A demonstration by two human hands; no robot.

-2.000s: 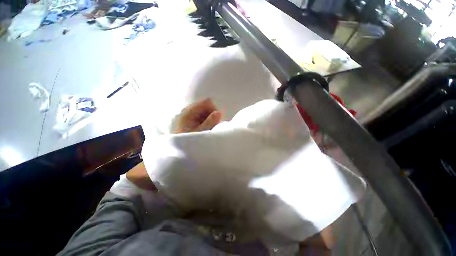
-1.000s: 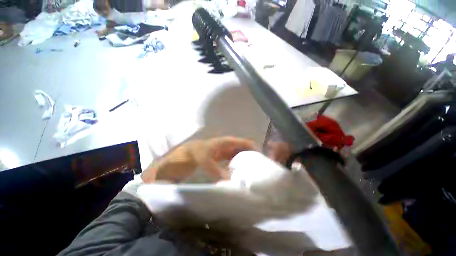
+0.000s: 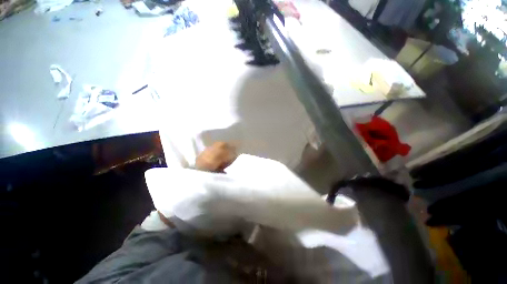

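A white garment spreads across the lower middle of the head view, below and left of the rail. My left hand shows at its upper edge, blurred, with its fingers bunched against the cloth; the cloth hides my left forearm. A blurred skin-toned patch lies beside the rail; I cannot tell whether it is my right hand. A dark hanger hook loops over the thick grey rail at the garment's right end. No small part at the fingertips can be made out.
A white table holds crumpled scraps and a thin dark stick. Black hooks bunch on the far rail. A red bundle lies beyond the rail. Dark hung garments stand at the right.
Less of my left hand shows than a second ago, when its fingers were spread above the cloth. The view has tilted down, and the rail and hook appear further right.
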